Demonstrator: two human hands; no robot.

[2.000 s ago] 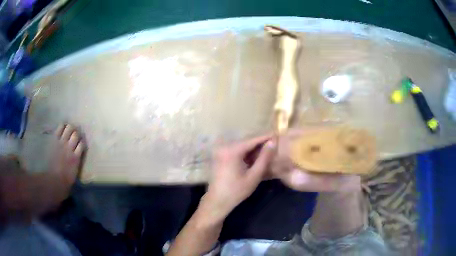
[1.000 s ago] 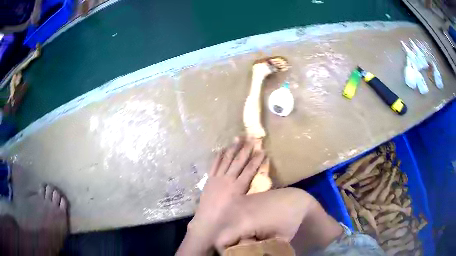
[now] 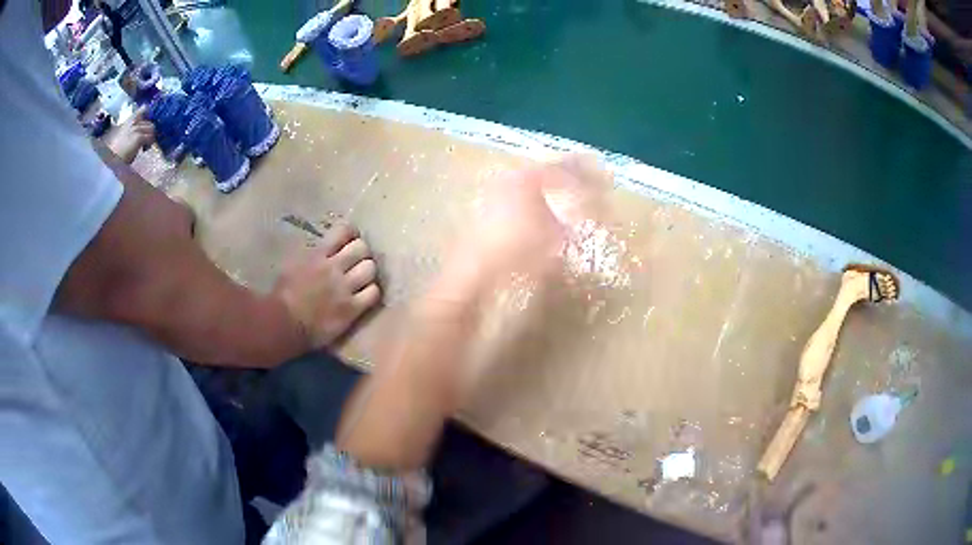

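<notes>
My left hand [image 3: 533, 218] is strongly blurred over the middle of the bench, with its forearm coming from the lower left; its fingers and anything in them cannot be made out. A blurred brownish shape [image 3: 776, 518] at the bottom edge may be part of my right hand. A tan figurine leg [image 3: 819, 357] lies on the bench at the right, its sandalled foot towards the belt and its peg towards me. A white glue bottle [image 3: 875, 417] lies to its right.
Blue trouser-leg pieces [image 3: 229, 117] stand at the upper left. Another person's hand [image 3: 339, 279] rests on the bench beside a thin dark blade [image 3: 303, 225]. A white scrap [image 3: 678, 464] lies near the front edge. The green belt [image 3: 597, 85] carries a blue piece and tan feet.
The view has swung left, so the leg and glue bottle now show at the right. My left hand has left the leg and is over the bench. The crate is out of view.
</notes>
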